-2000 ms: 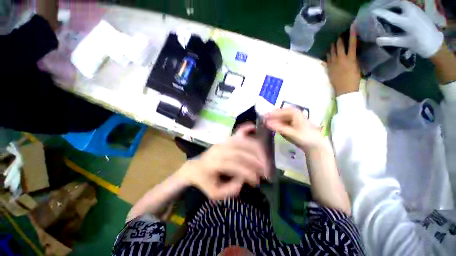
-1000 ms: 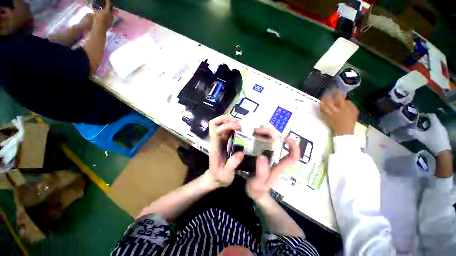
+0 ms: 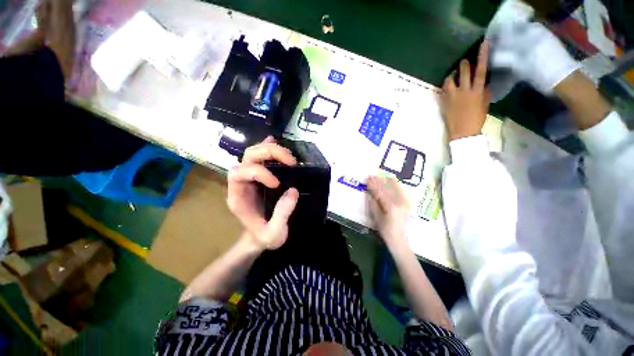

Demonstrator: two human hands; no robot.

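My left hand (image 3: 261,195) grips a dark block-shaped device (image 3: 309,188) in front of my body, above the bench's near edge. My right hand (image 3: 387,201) is low at the bench surface, its fingertips by a small blue-violet strip (image 3: 352,183); I cannot tell if it touches or holds the strip. A blue label sheet (image 3: 376,124) lies flat beyond my right hand. A dark frame-shaped outline (image 3: 403,163) lies to its right and another (image 3: 320,112) to its left. A glossy black open carton (image 3: 233,90) with upright flaps stands at the left, with a blue cylindrical graphic (image 3: 265,90) in it.
White crumpled sheets (image 3: 135,52) lie at the bench's left. A person in dark clothing is at the left edge. A person's white sleeve (image 3: 486,222) and bare hand reach over the bench at the right, beside white-gloved hands. A blue stool (image 3: 135,181) and cardboard are on the green floor.
Both hands were together around the device. Now my left hand alone holds it, turned to a dark face, and my right hand has moved right and down to the bench.
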